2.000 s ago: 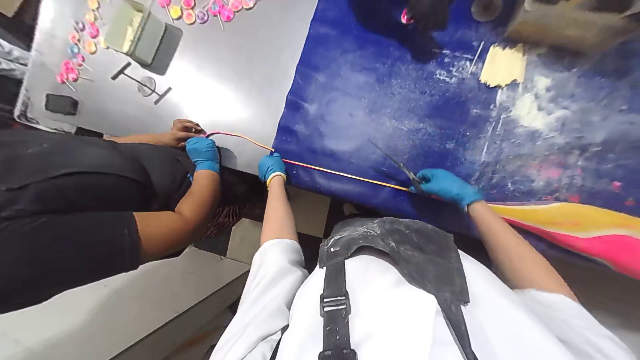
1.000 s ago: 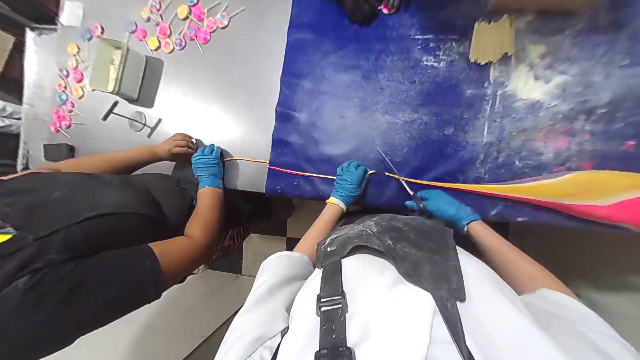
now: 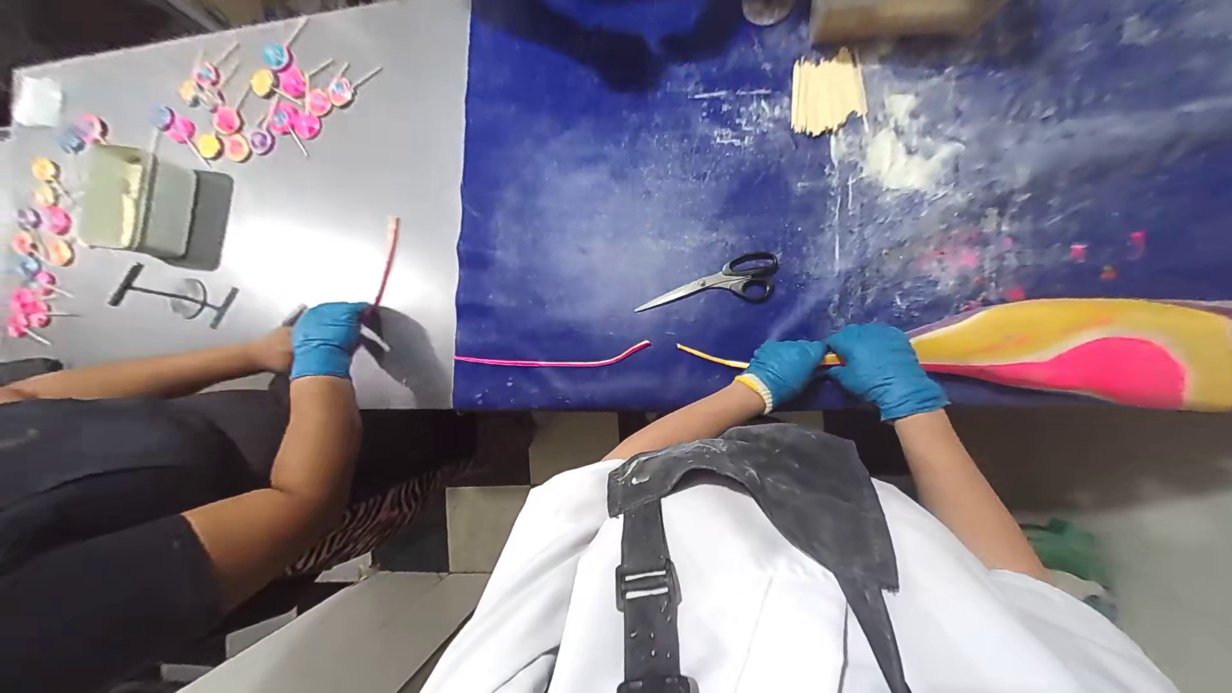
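My gloved left hand [image 3: 784, 372] grips the thin yellow candy rope [image 3: 712, 359], whose free end points left. Close beside it, my gloved right hand [image 3: 884, 371] is closed on the same rope where it narrows out of the large yellow and pink candy mass [image 3: 1088, 351]. Black-handled scissors [image 3: 722, 281] lie on the blue mat, beyond and left of my hands. A separate pink candy strand [image 3: 558, 363] lies along the mat's near edge, its right end apart from the yellow rope's tip. Both my palms are hidden.
At left, a co-worker's gloved hand [image 3: 327, 340] is at a short red strand [image 3: 388, 260] on the metal table. Lollipops [image 3: 226, 119], a plastic container [image 3: 135, 202] and a metal T-ended tool [image 3: 173, 294] lie beyond. White sticks [image 3: 828, 93] are on the blue mat [image 3: 597, 221].
The scissors, in my right hand before, now lie on the mat. My left hand has moved right, beside my right hand. The pink strand, earlier reaching my left hand, now lies loose.
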